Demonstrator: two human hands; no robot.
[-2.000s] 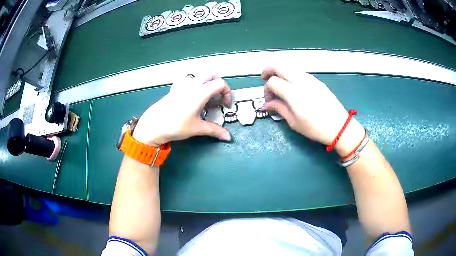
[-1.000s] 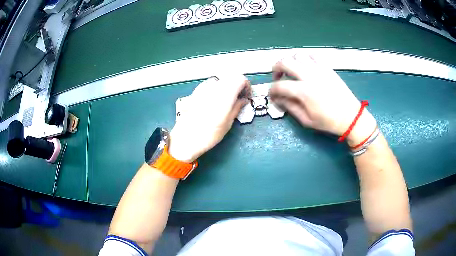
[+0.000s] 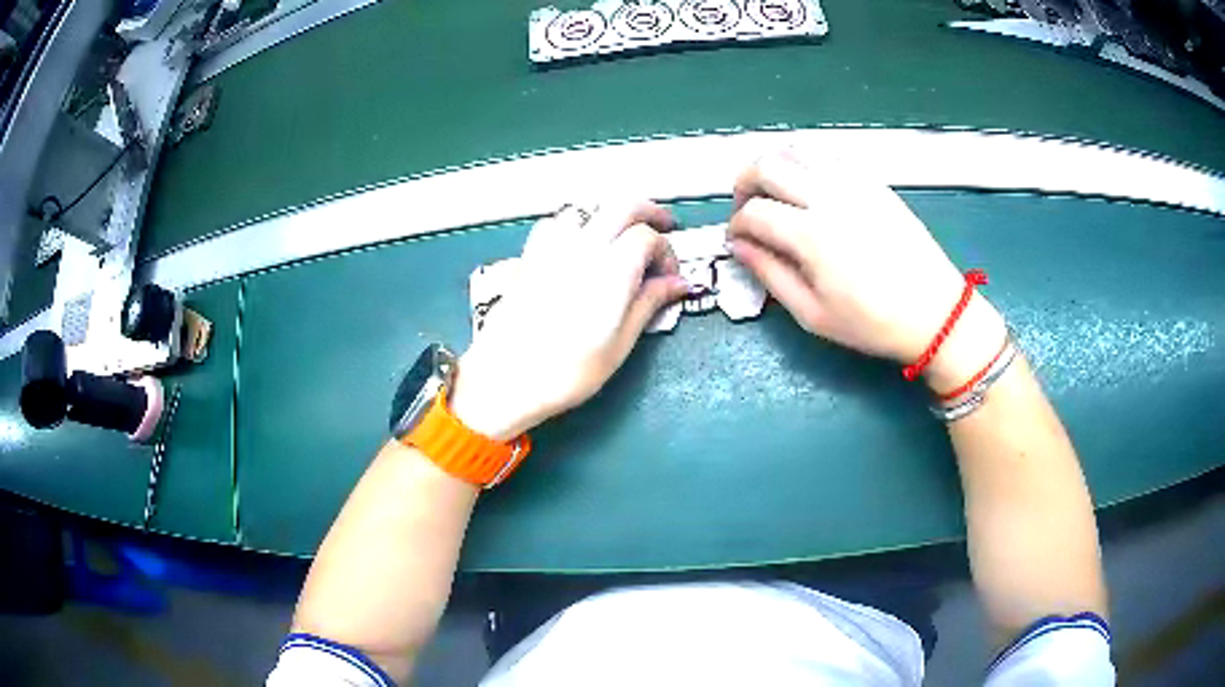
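Observation:
A silver-grey tabbed fixture plate point(image 3: 740, 291) lies on the green worktop just this side of the pale rail, mostly covered by both hands. My left hand point(image 3: 571, 302) lies over its left part, thumb and fingertips together at a tab near the plate's middle. My right hand point(image 3: 826, 262) is over its right part, fingers bent at the plate's upper edge. The fingertips hide whether a small piece is pinched in either hand. The plate's left end shows beyond my left hand.
A ring-faced plate point(image 3: 678, 30) lies on the far belt beyond the pale guide rail point(image 3: 403, 204). A side bracket with a black roller point(image 3: 108, 399) stands at far left. Pointed metal guides point(image 3: 1041, 36) cross the far belt at upper right.
The ring-faced plate has moved right along the far belt. My left hand moved right along the tabbed plate, its fingertips now closing at the middle tab. My right hand shifted slightly right. A small dark part appears at upper left.

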